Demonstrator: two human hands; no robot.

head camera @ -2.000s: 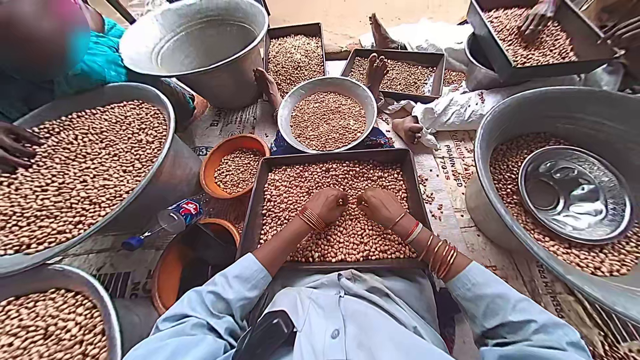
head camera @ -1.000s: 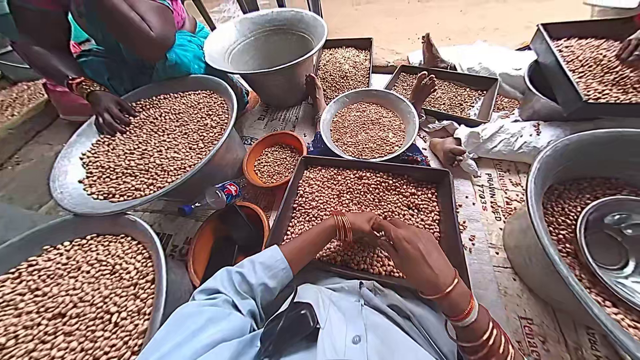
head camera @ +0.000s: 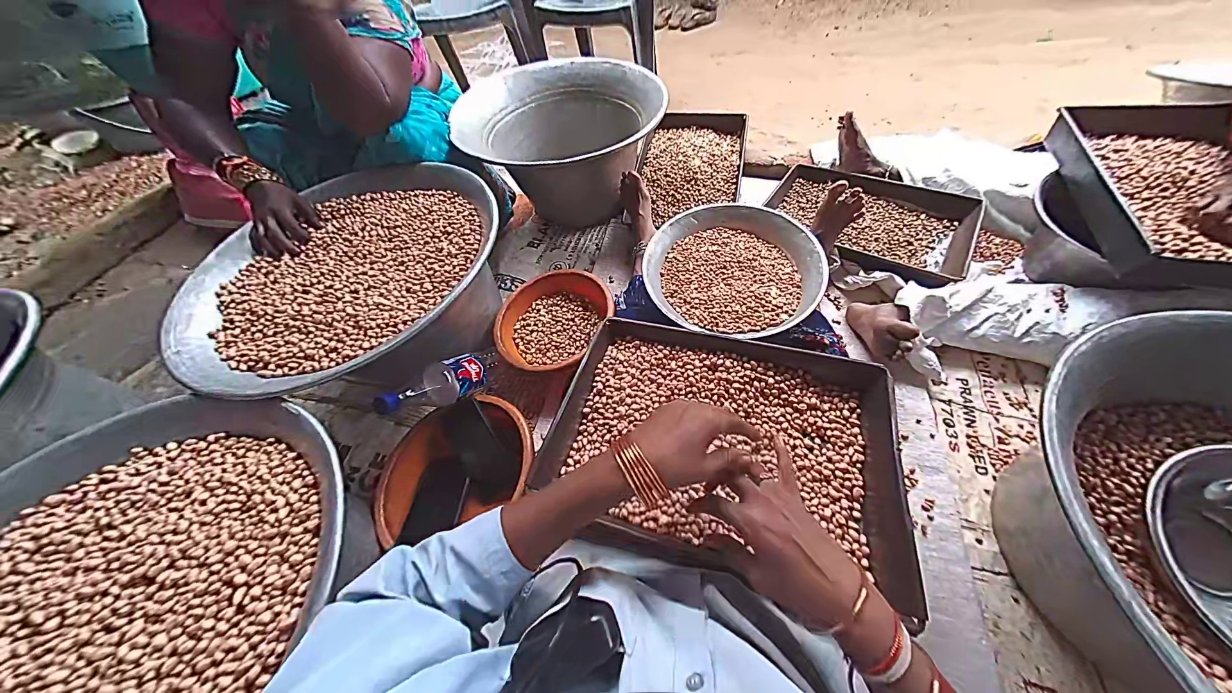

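Observation:
A dark metal tray (head camera: 881, 462) of reddish-brown nuts (head camera: 712, 380), which look like shelled peanuts, lies against my lap. Over its near half, my left hand (head camera: 688, 445) bends at the wrist, fingers loosely curled and spread above the nuts. Close by on the right, my right hand (head camera: 770, 534) reaches over the tray's near edge with its fingers apart, the fingertips near those of my left hand. No nut can be made out in either hand. Touching the tray's far side is a round metal basin (head camera: 813, 265) of nuts.
Orange bowls (head camera: 608, 289) and a plastic bottle (head camera: 441, 383) stand left of the tray. Large metal tubs (head camera: 332, 462) of nuts flank me. A co-worker's hand (head camera: 279, 217) rests in a tub at upper left; another works a tray (head camera: 1136, 245) at upper right. An empty metal tub (head camera: 568, 173) stands beyond.
Both my hands were close together with fingers bunched over the middle of the tray; now they are nearer its front edge with fingers spread. The view has swung left.

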